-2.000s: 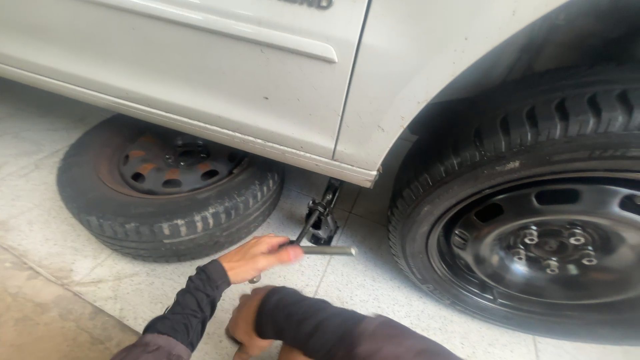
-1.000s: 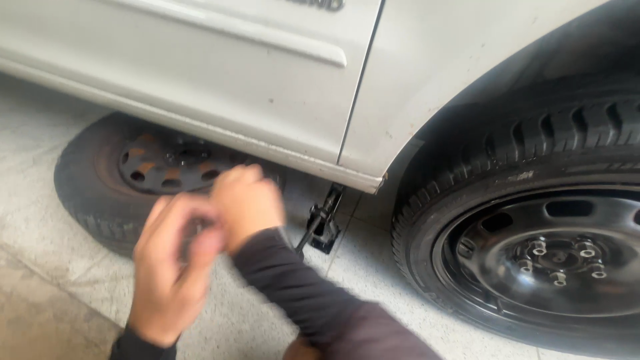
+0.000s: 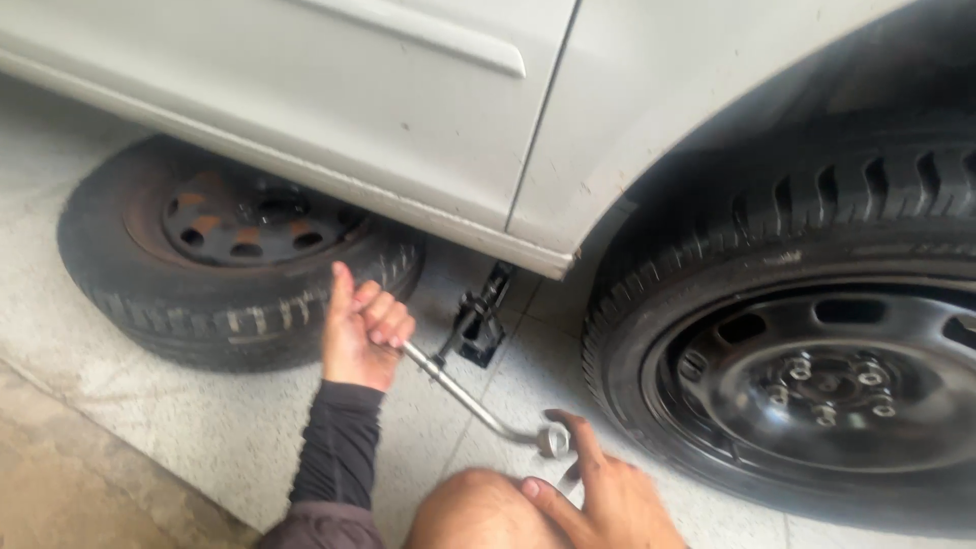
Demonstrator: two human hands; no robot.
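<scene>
My left hand (image 3: 364, 332) is closed round one end of a steel L-shaped lug wrench (image 3: 473, 406), thumb up. The wrench runs down to the right and ends in a socket. My right hand (image 3: 614, 492) has thumb and forefinger spread close by that socket; whether it touches is hard to tell. Past the middle of the wrench, a black car jack (image 3: 480, 328) stands on the floor beneath the car's sill. A dark crank or rod reaches from the jack to the wrench. At the right, a black steel wheel (image 3: 827, 389) with several fasteners sits in the wheel arch.
Another tyre on a rusty steel rim (image 3: 229, 259) lies flat, partly under the white car body (image 3: 427, 130). The sill edge (image 3: 534, 255) overhangs the jack. My knee (image 3: 480, 511) shows at the bottom. Speckled tiles (image 3: 213, 427) meet a brown floor strip (image 3: 84, 457) at lower left.
My hands, crossed close together in front of the lying tyre one second ago, are now apart. My right hand has moved down to the right, near the wrench socket.
</scene>
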